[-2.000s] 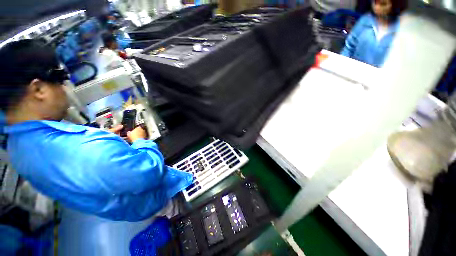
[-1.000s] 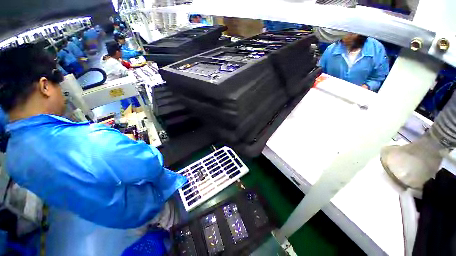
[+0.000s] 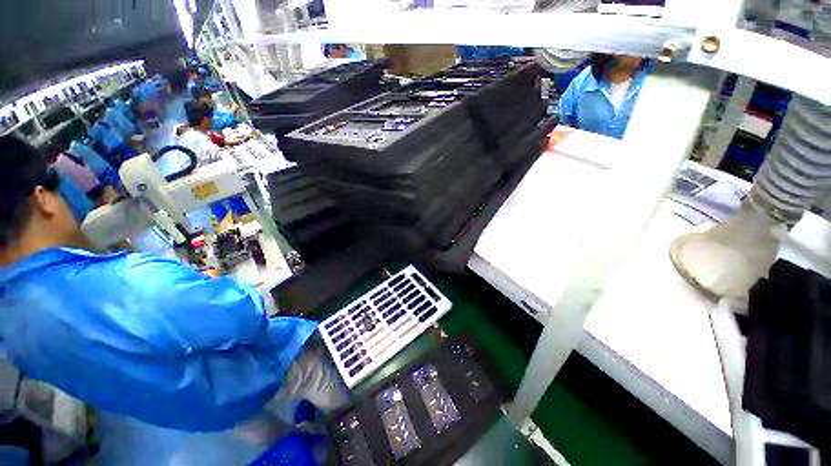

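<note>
Neither of my hands is in view. Nearest in front, a black tray (image 3: 475,407) lies at the bottom centre with several phone assemblies (image 3: 399,420) in its pockets, marked with small orange and white spots. A slotted white plastic rack (image 3: 357,371) lies just beyond it, tilted to the view. Behind the rack stands a tall stack of black foam trays (image 3: 410,187); the top tray holds small parts that are too small to tell.
A person in a blue coat (image 3: 155,337) stands at left beside a white machine (image 3: 205,189). A white post (image 3: 583,282) rises at centre right, before a white shelf (image 3: 538,214). A ribbed duct (image 3: 791,168) hangs at right. Another person (image 3: 601,98) is behind the shelf.
The view has shifted and sharpened. The person at left appears lower and farther left; the phone seen between that person's hands two seconds ago no longer shows there.
</note>
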